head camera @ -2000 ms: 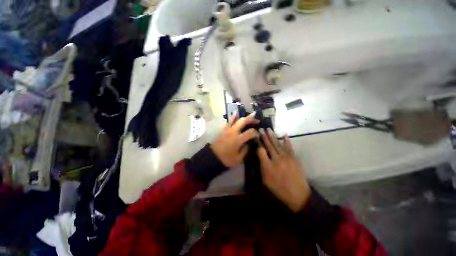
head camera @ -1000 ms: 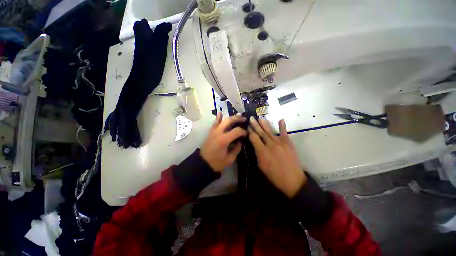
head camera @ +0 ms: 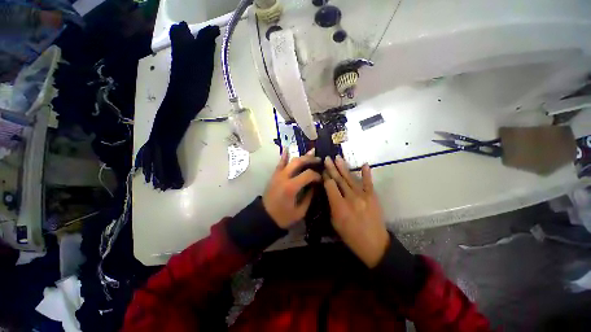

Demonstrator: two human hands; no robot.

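Observation:
The black work piece (head camera: 317,211) lies under the needle area (head camera: 329,123) of the white sewing machine (head camera: 479,45) and hangs toward the table's front edge. My left hand (head camera: 289,190) presses on its left side with bent fingers. My right hand (head camera: 356,211) lies on its right side with fingers extended toward the needle. A small yellowish block (head camera: 339,137) sits beside the needle. The fingertips are close in front of the presser foot, whose detail is too small to tell.
A long black glove-like piece (head camera: 181,104) lies at left. A gooseneck lamp (head camera: 227,61) stands left of the head. Open scissors (head camera: 470,144) and a brown pad (head camera: 538,149) lie at right. A dark pile (head camera: 97,139) with pale cords is beyond the table's left edge.
The view has steadied and shifted since the oldest frame. In the last second, the work piece under my hands shows slightly more around the needle; both hands keep nearly the same place on it.

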